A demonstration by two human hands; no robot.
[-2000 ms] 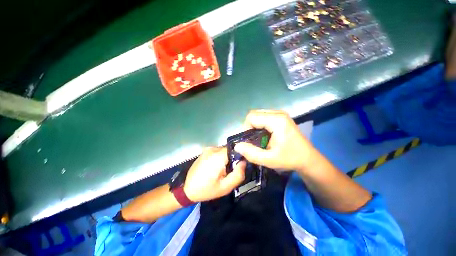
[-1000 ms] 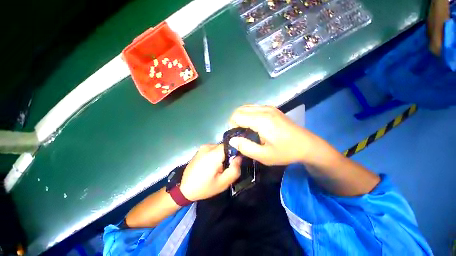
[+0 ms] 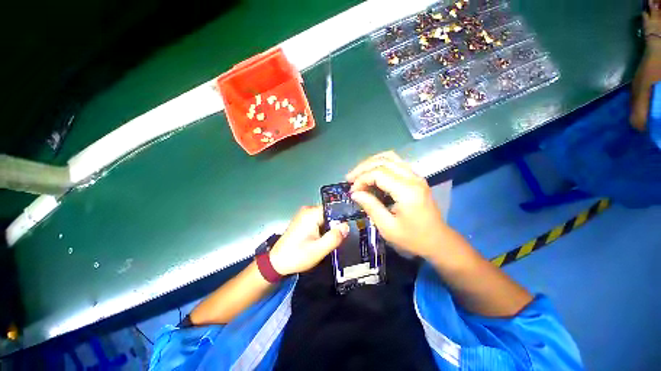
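An open phone body [image 3: 356, 255] is held upright in front of my lap at the bench edge, its inside facing me. My left hand [image 3: 308, 238] is shut on its left side, with the thumb lying across the inside below the upper part. My right hand [image 3: 391, 197] is at the phone's upper right corner, thumb and fingertips close together there. Whether a small part is between those fingertips cannot be told. The dark battery area and a pale strip show in the lower half of the phone.
On the green bench [image 3: 181, 188] are a red bin [image 3: 235, 119] with small pale bits, a thin pale stick [image 3: 328, 98] and a clear tray [image 3: 435, 130] of small coppery parts. A white rail [image 3: 145, 123] runs behind. Another person's arm [image 3: 645, 80] is at the far right.
My right hand has opened off the phone's upper end and moved to its upper right corner, uncovering the inside. My left hand still holds the phone. The view has shifted.
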